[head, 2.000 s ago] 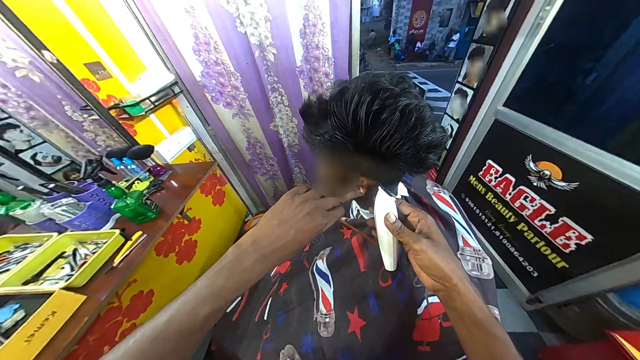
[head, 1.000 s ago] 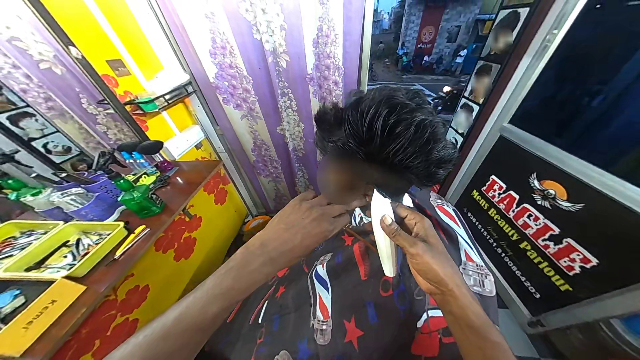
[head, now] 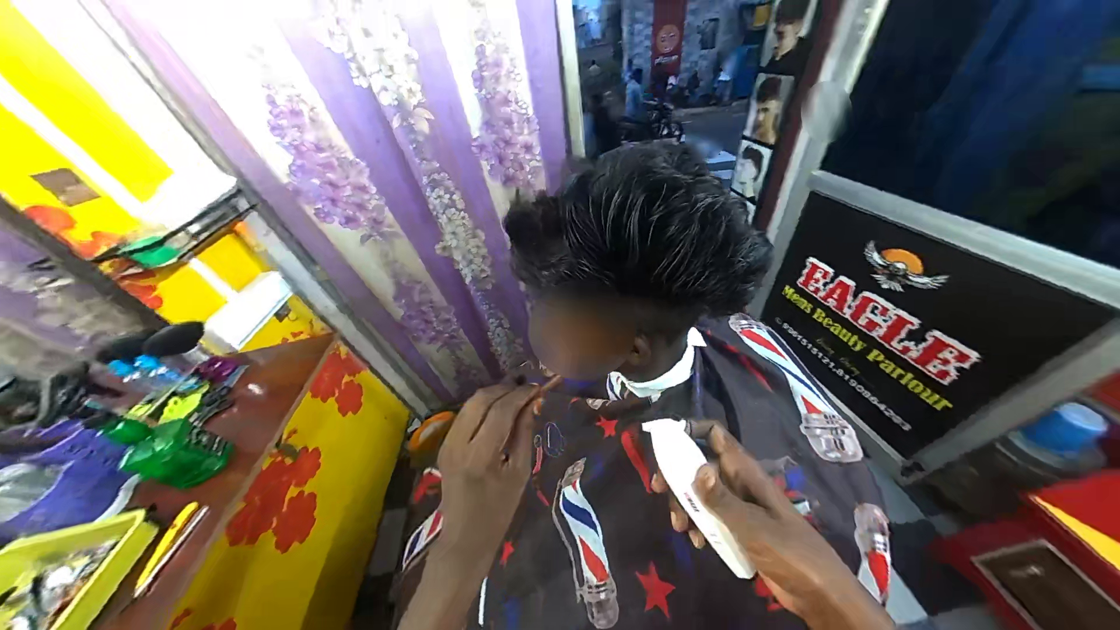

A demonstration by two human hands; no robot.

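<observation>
A person with dark, combed-back hair (head: 656, 223) sits wrapped in a dark barber's cape (head: 647, 542) printed with clippers and red stars, a white neck strip (head: 661, 376) at the collar. My right hand (head: 744, 507) grips a white hair clipper (head: 696, 494) over the cape, below the ear and apart from the hair. On the left, my left hand (head: 490, 437) rests at the person's shoulder near the chin, fingers bent; whether it holds anything cannot be made out.
A counter (head: 271, 385) at left bears a green spray bottle (head: 179, 451), a purple basket (head: 61, 472) and a yellow-green tray (head: 79, 560) of small tools. A floral curtain (head: 385, 175) hangs behind. A framed glass door (head: 945, 324) stands at right.
My right hand has moved the clipper down, away from the side of the head and onto the area over the cape. My left hand has shifted from the face toward the shoulder.
</observation>
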